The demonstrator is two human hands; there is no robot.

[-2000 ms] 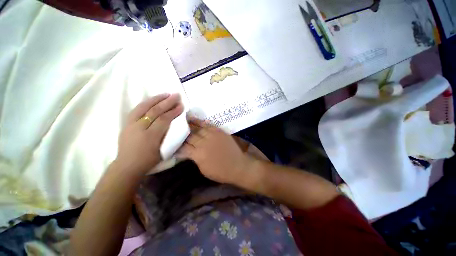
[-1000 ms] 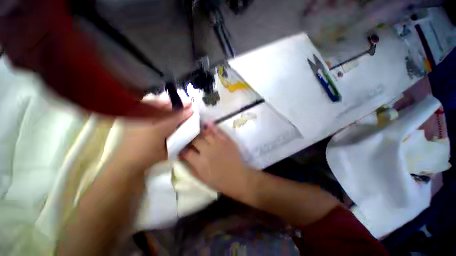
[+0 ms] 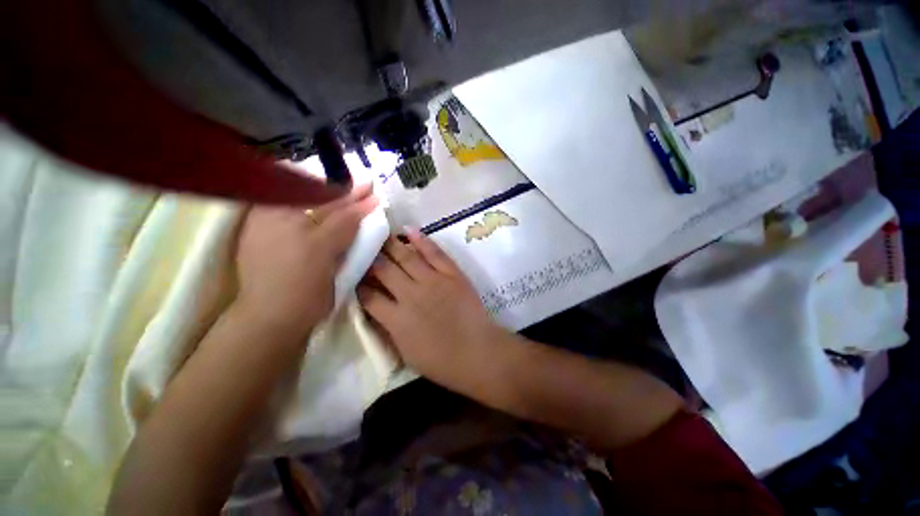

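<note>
The main panel (image 3: 161, 292), a large white to cream cloth, lies in folds over the left of the table and hangs towards the lap. My left hand (image 3: 293, 247) is on the cloth just in front of the needle area, fingertips close to the presser foot (image 3: 371, 166), gripping or pressing the fabric; which is unclear. My right hand (image 3: 429, 302) is beside it, fingers bent at the cloth's right edge, fingertips partly hidden. A narrow white folded strip (image 3: 360, 247) shows between the hands. The red and dark machine head (image 3: 151, 111) hides part of the cloth.
A knurled knob (image 3: 416, 171) stands right of the needle. A white paper sheet (image 3: 565, 131) lies on the table, with thread snips (image 3: 666, 151) on it. A ruler scale (image 3: 545, 274) runs along the front edge. White pieces (image 3: 746, 323) hang at the right, below table level.
The machine head has come into view over the cloth as the view shifted. Both hands have moved from near the table's front edge up to the needle area with the cloth.
</note>
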